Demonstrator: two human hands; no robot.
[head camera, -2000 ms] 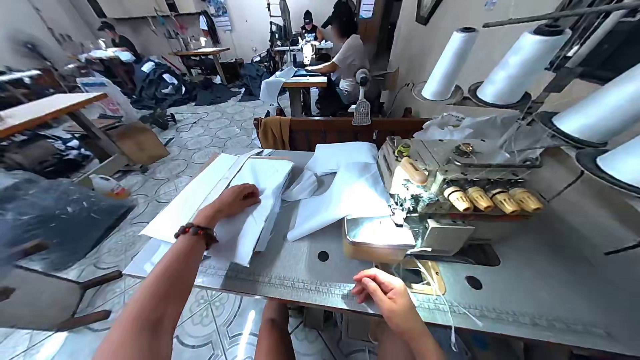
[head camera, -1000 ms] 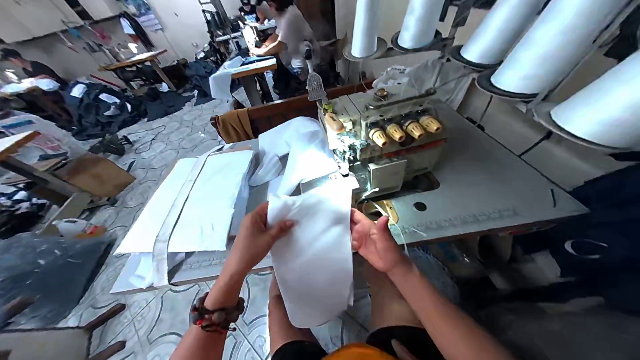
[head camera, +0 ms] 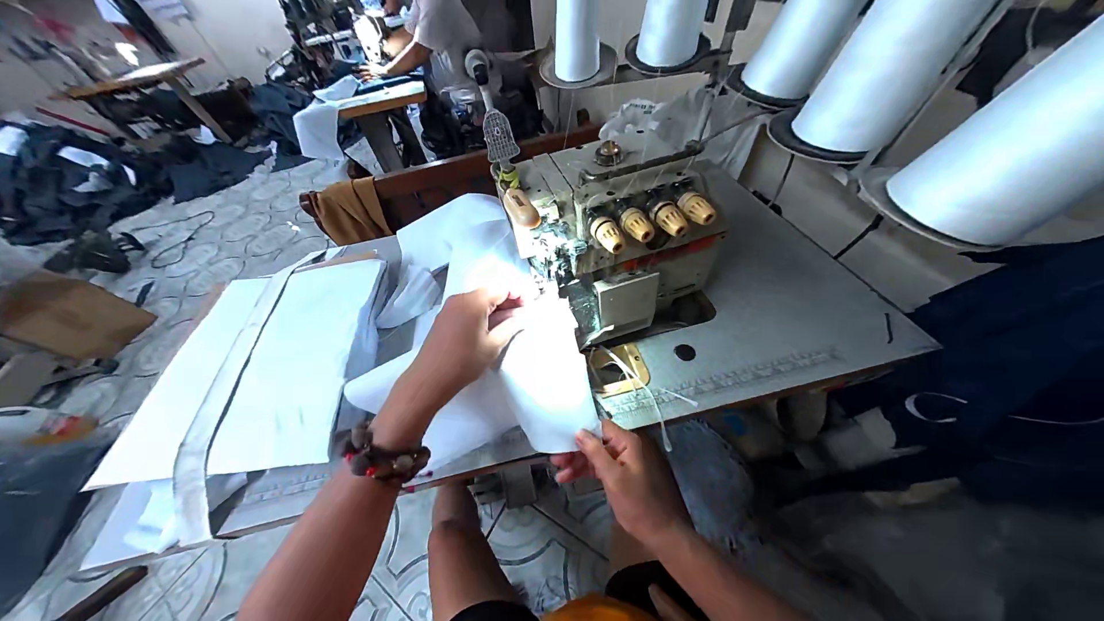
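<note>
A white fabric piece (head camera: 548,375) lies at the front of an overlock sewing machine (head camera: 617,233), its upper end near the lit needle area. My left hand (head camera: 483,332) pinches its upper left part, close to the presser foot. Its lower right corner is between the thumb and fingers of my right hand (head camera: 617,470), at the table's front edge. More white fabric (head camera: 457,228) lies bunched behind and left of my left hand. A stack of white pieces (head camera: 293,362) with a pale strip (head camera: 220,405) across it rests further left.
Large white thread cones (head camera: 1000,138) stand over the machine table (head camera: 802,302) at the right. Loose thread ends hang by a brass-coloured plate (head camera: 619,369). A brown cloth (head camera: 349,210) drapes over a wooden rail behind. Another person (head camera: 431,43) sits at a machine further back.
My left hand has moved from the stack to the fabric piece, now by the needle area. My right hand, earlier without fabric, has taken its lower corner. The view has swung right.
</note>
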